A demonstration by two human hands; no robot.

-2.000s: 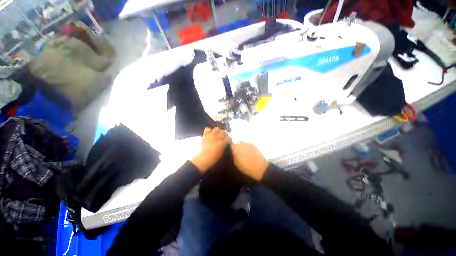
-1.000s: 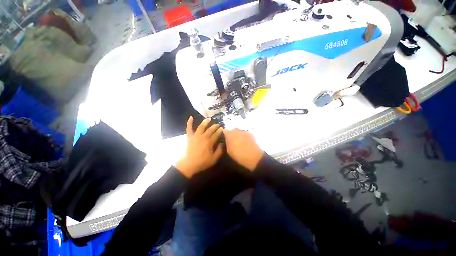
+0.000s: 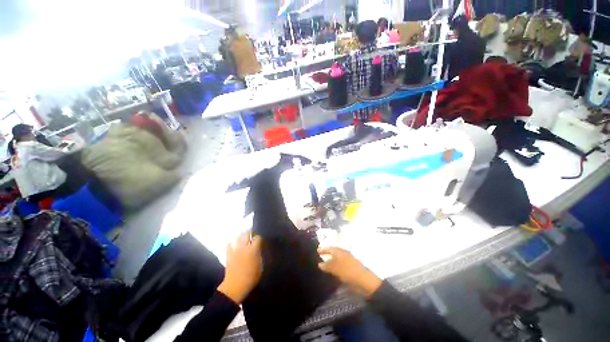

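Note:
A black cloth piece (image 3: 281,267) lies over the front of the white table, left of and in front of the needle area (image 3: 331,207), and hangs over the front edge. My left hand (image 3: 242,264) holds its left side. My right hand (image 3: 344,267) pinches its right edge just in front of the presser foot. The cloth runs back past the left end of the white sewing machine (image 3: 401,187). Whether it is under the foot is too blurred to tell. A pile of black pieces (image 3: 174,284) lies at the table's left end.
A dark slim tool (image 3: 394,230) lies right of the needle. Scissors with orange-red and yellow handles (image 3: 537,219) and black cloth (image 3: 501,194) are at the right. Plaid garments (image 3: 47,274) are at far left. Thread cones (image 3: 338,87) and red cloth (image 3: 478,93) stand beyond; people are in the background.
The view has tilted up, showing more of the room. My hands have moved apart, left hand to the left. The black cloth now spreads out between them.

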